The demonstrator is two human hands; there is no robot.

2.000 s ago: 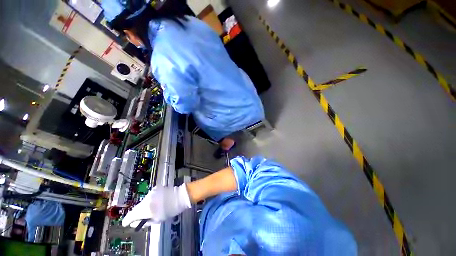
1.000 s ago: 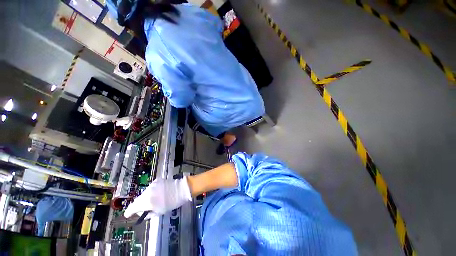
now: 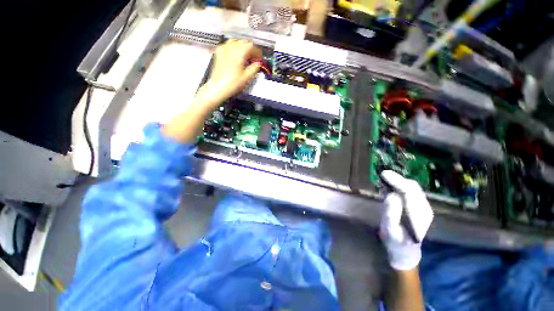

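Observation:
A green power circuit board (image 3: 249, 127) crowded with parts lies in a dark carrier (image 3: 340, 167) in front of me. A long pale heatsink (image 3: 291, 97) crosses its middle, and a finned one (image 3: 310, 61) lies near the far edge. My bare left hand (image 3: 234, 67) is at the board's far left corner, its fingers bent over a red wound coil (image 3: 262, 65) and partly hiding it. Whether they grip it is unclear. My gloved right hand (image 3: 406, 212) holds a thin dark pen-like tool (image 3: 410, 225) at the near left edge of the second board (image 3: 419, 167).
The second board lies to the right, with red coils (image 3: 398, 102) and a pale heatsink (image 3: 455, 136). Another board (image 3: 528, 182) is at the far right. A metal rail (image 3: 273, 185) runs along the near side. Blue smock cloth (image 3: 474, 273) shows at lower right.
The view has swung from the line, the floor and a seated coworker down onto the boards. My bare left hand has come into view at a coil. The gloved hand now shows at right.

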